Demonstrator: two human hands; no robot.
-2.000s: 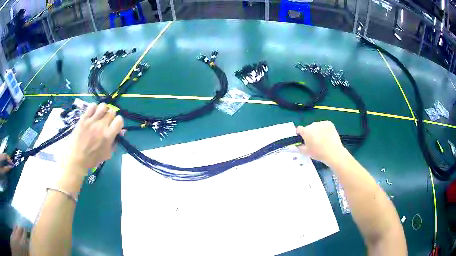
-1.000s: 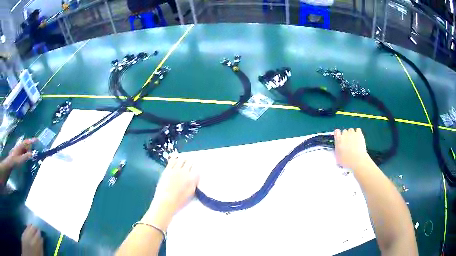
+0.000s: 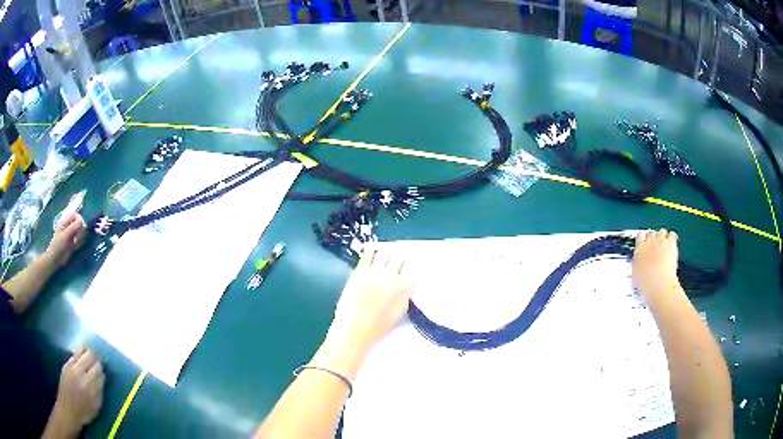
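A thick black wire bundle (image 3: 475,337) lies in an S-curve across a large white drawing sheet (image 3: 515,394). My left hand (image 3: 375,291) is closed on the bundle's left part at the sheet's top left corner. Black connectors with pale tips (image 3: 348,230) fan out just beyond its fingers. My right hand (image 3: 657,261) is closed on the bundle near the sheet's top right corner. The bundle continues right of that hand and curves up to more loose pale-tipped ends (image 3: 661,150). My fingers hide the gripped parts.
Another person's hands (image 3: 69,236) are at the left, one by a harness end over a narrower white sheet (image 3: 185,249). Further harnesses (image 3: 506,141) curve across the green table (image 3: 446,77). A clear bag (image 3: 518,174) and a small connector piece (image 3: 265,264) lie there.
My left hand has moved from the crossing harnesses to the sheet's corner, and the bundle now bends in an S. The view has shifted left, showing more of the other person.
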